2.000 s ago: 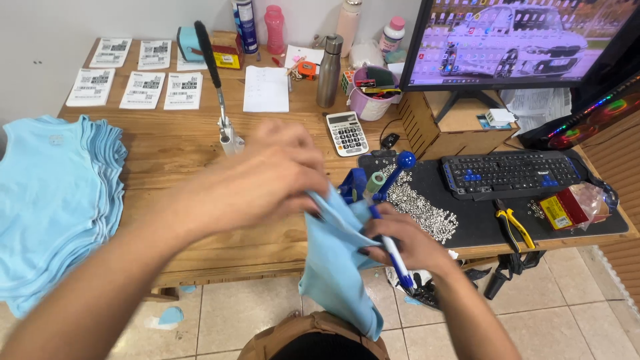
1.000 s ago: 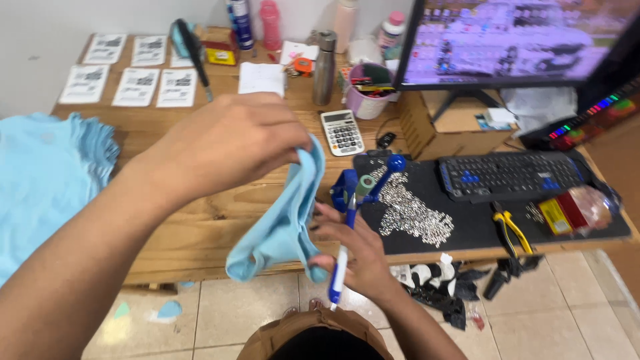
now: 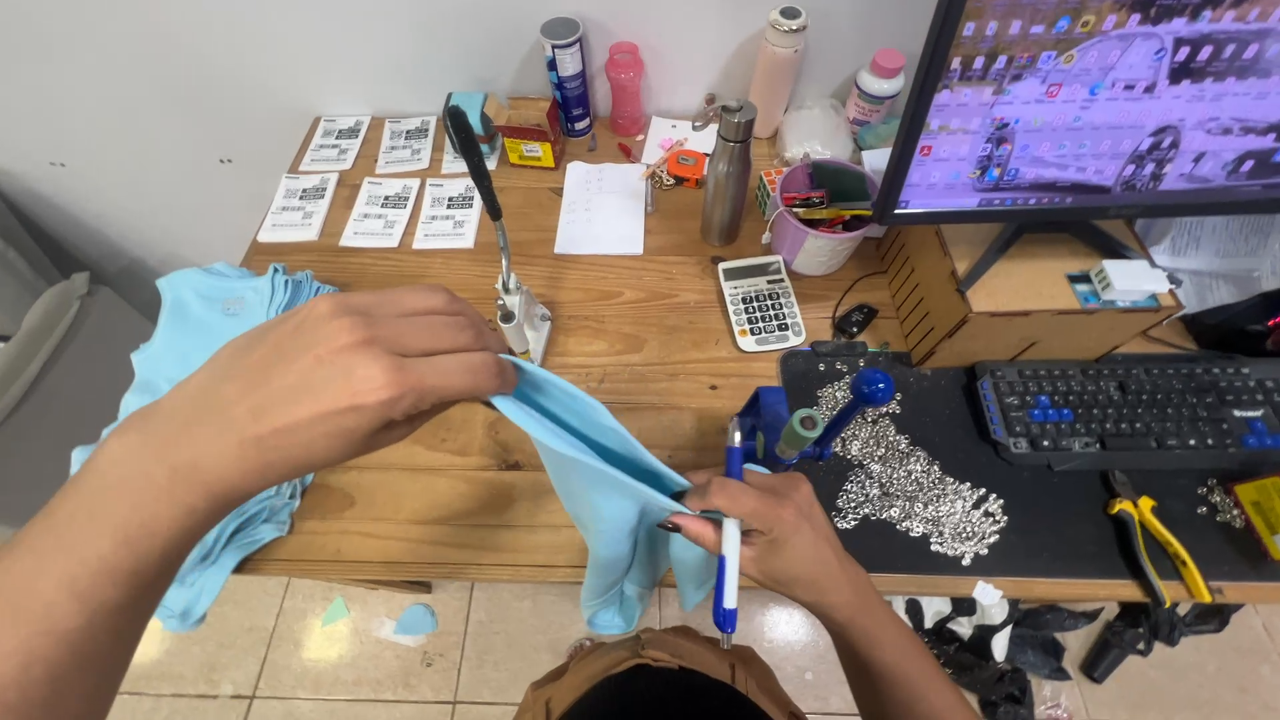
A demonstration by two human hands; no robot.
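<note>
A light blue fabric garment (image 3: 610,500) hangs stretched between my hands over the front edge of the wooden table. My left hand (image 3: 400,365) pinches its upper left corner, close to a metal hand press with a black lever (image 3: 480,170). At the garment's right end, my right hand (image 3: 755,520) grips the edge and also holds a blue and white pen (image 3: 730,560). Just beyond that hand stands a blue hand press with a ball-ended lever (image 3: 765,420). A stack of light blue garments (image 3: 220,310) lies at the left, partly hidden by my left arm.
Small metal snap parts (image 3: 910,490) lie piled on a black desk mat (image 3: 1060,540), with yellow-handled pliers (image 3: 1150,530) and a keyboard (image 3: 1130,410) to the right. Behind are a calculator (image 3: 761,303), a steel bottle (image 3: 728,180), a purple bucket (image 3: 815,240), printed labels (image 3: 375,212) and a monitor (image 3: 1090,110).
The garment, earlier bunched between my hands, is now drawn out sideways, with its edge taut. My left hand has moved left, away from my right hand.
</note>
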